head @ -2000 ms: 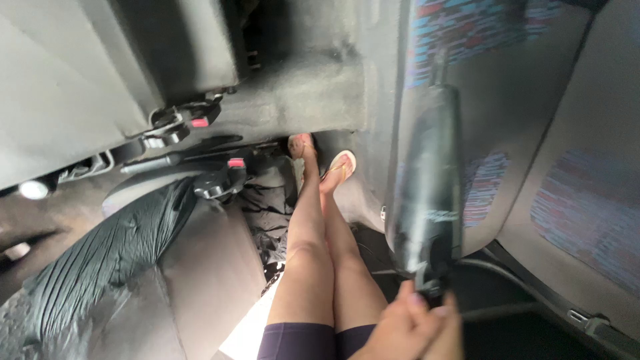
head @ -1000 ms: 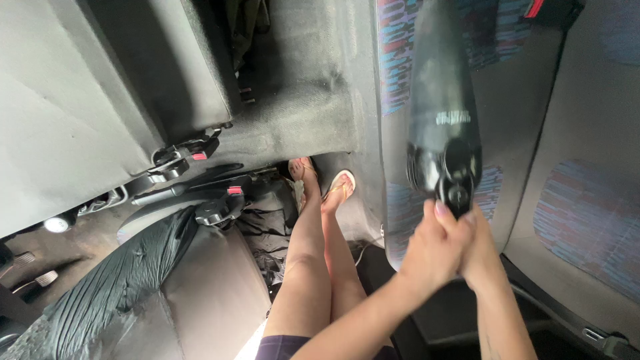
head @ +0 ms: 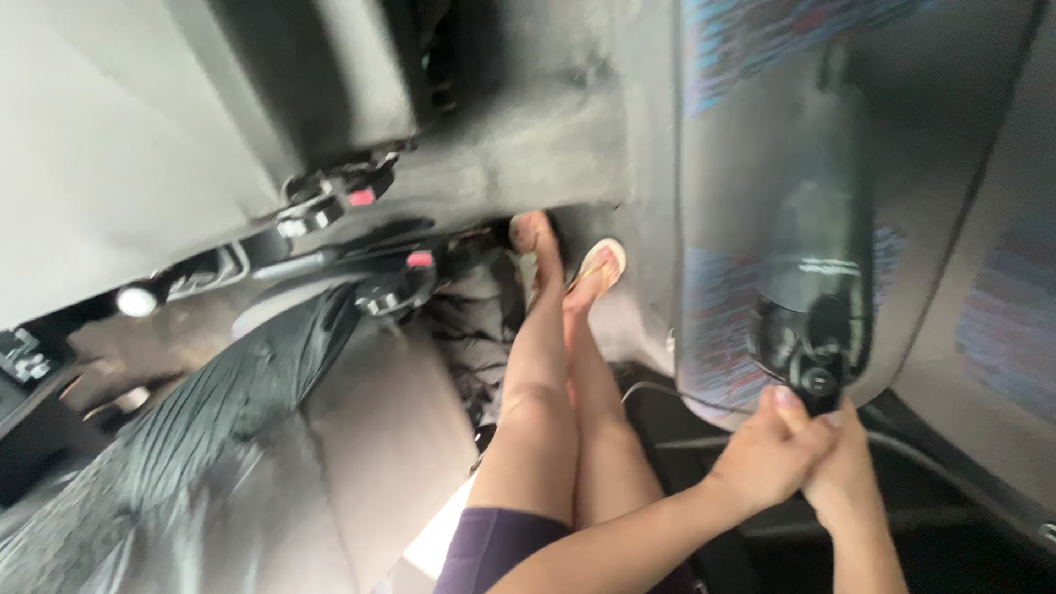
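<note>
A dark handheld vacuum cleaner [head: 817, 280] with a translucent body is held upright in the view, its narrow nozzle pointing away over the patterned rear seat [head: 718, 330]. Both of my hands wrap its handle at the lower end. My left hand [head: 767, 454] grips from the left side, and my right hand [head: 841, 462] closes around the handle from the right, the two touching. Motion blurs the nozzle, so whether it touches the seat fabric cannot be told. A thin cable [head: 668, 388] runs across near the seat's lower edge.
Grey front seats fill the left side, with red-buttoned seat belt buckles [head: 359, 198] between them. A dark wrinkled cover [head: 239, 396] lies over one seat. My legs [head: 536, 412] and sandalled feet [head: 602, 268] extend into the footwell, beside a crumpled dark bag or cloth [head: 470, 322].
The vacuum cleaner and both hands have moved a little lower in the view since one second ago. Both hands remain on the handle.
</note>
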